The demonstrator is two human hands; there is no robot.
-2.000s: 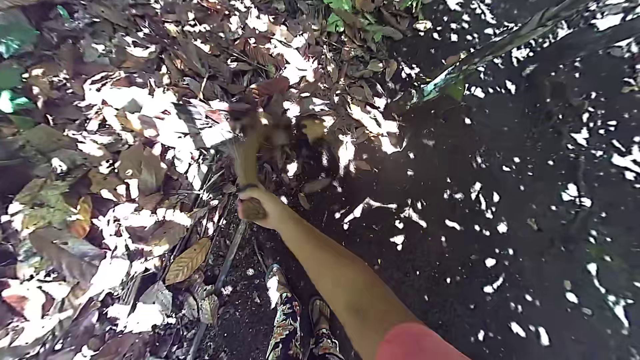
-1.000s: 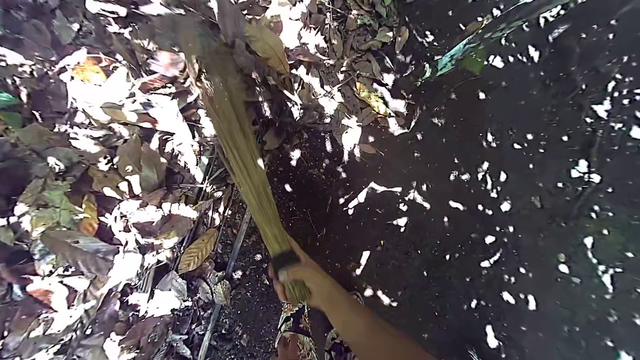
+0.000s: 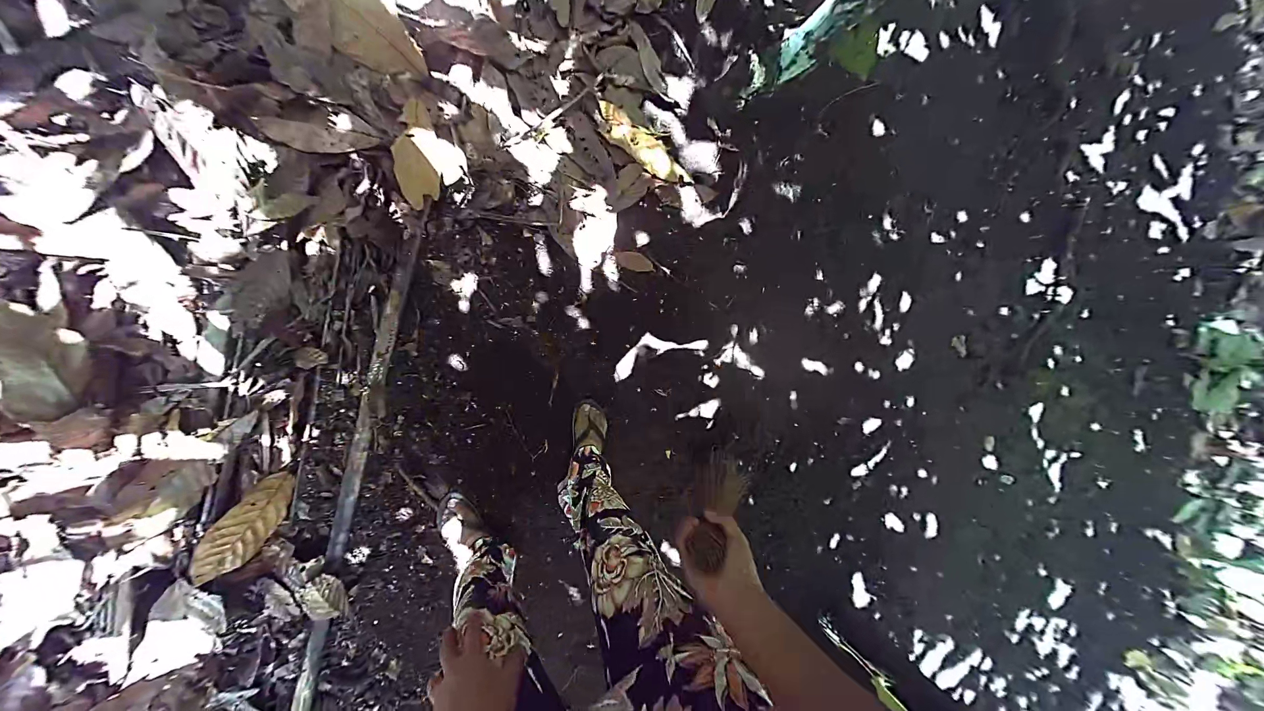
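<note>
My right hand [image 3: 719, 563], right of my legs, is closed around the butt end of a stick broom [image 3: 705, 548], a bundle of thin brown ribs. Its blurred bristles [image 3: 723, 484] show just beyond my fingers; the rest is foreshortened or hidden. Low in the view, my left hand [image 3: 477, 667] is at the floral trouser leg [image 3: 504, 612], its fingers partly out of sight, and nothing is seen in it. My feet in sandals [image 3: 590, 425] stand on dark bare soil [image 3: 889, 326].
Dry leaves [image 3: 326, 128] lie thick on the left and at the top. A long thin branch [image 3: 367, 420] borders them beside my left foot. A green-blue strip [image 3: 805, 44] lies at the top, and green plants [image 3: 1224, 375] grow at the right edge.
My right hand has swung the broom from over the leaves on the left to the right of my legs. My left hand has come into view at the bottom.
</note>
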